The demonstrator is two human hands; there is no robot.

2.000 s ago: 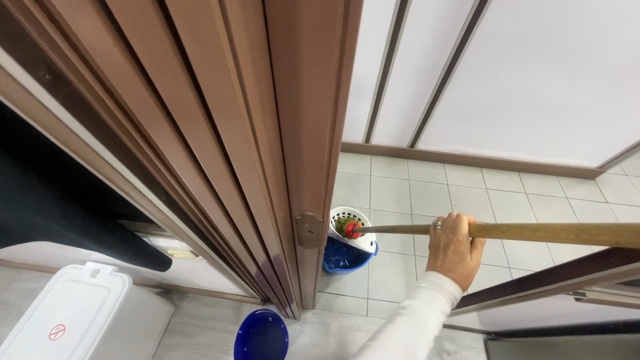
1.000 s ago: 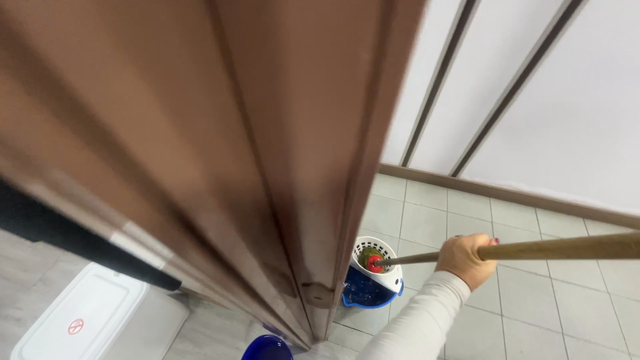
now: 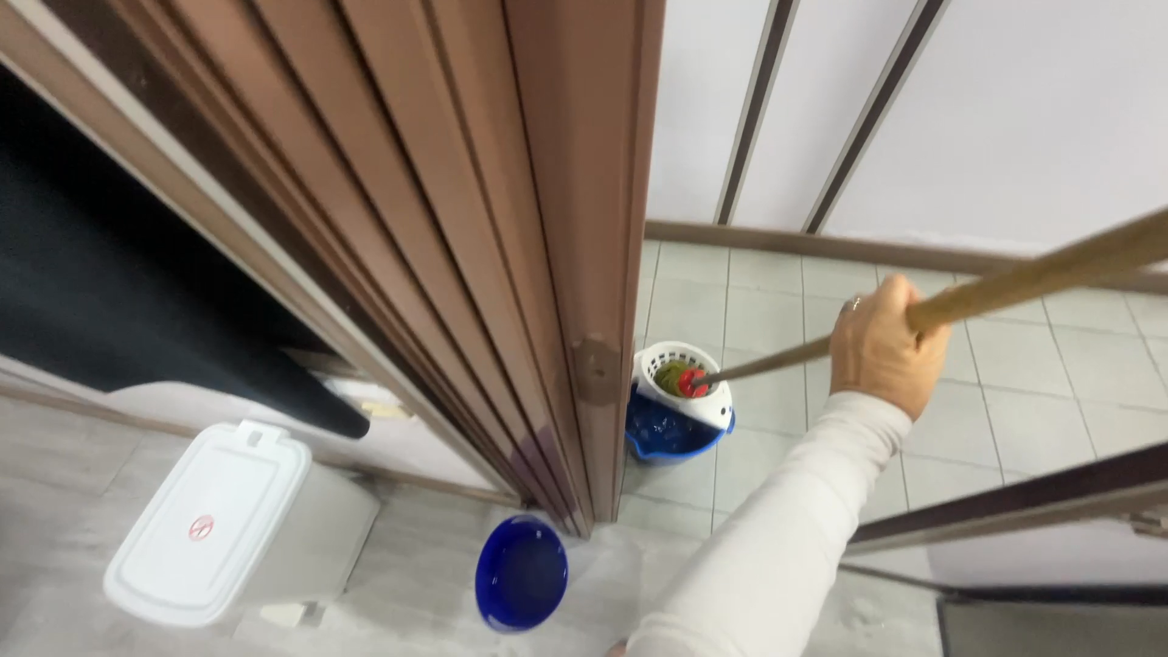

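My left hand [image 3: 881, 351], in a white sleeve and with a ring on one finger, is closed around a long wooden mop handle [image 3: 1022, 278]. From my hand the handle slants down to a red mop socket [image 3: 693, 383]. Greenish mop strands [image 3: 672, 376] sit inside the white wringer basket [image 3: 680, 349] of a blue bucket [image 3: 675, 438] with liquid in it. The bucket stands on the tiles beside the door frame, which hides part of its left edge. The handle's upper end runs out of view at the right. My right hand is not in view.
A brown folding door [image 3: 438, 182] and its frame fill the middle left. Below it stands a round blue basin [image 3: 522, 575]. A white lidded bin [image 3: 210, 520] is at lower left. A dark door edge [image 3: 1022, 493] crosses the lower right, and a white wall [image 3: 1022, 128] rises behind.
The handle's near end has swung upward in the view, so it now slants toward the upper right. The mop strands remain in the wringer, and my left hand keeps its grip.
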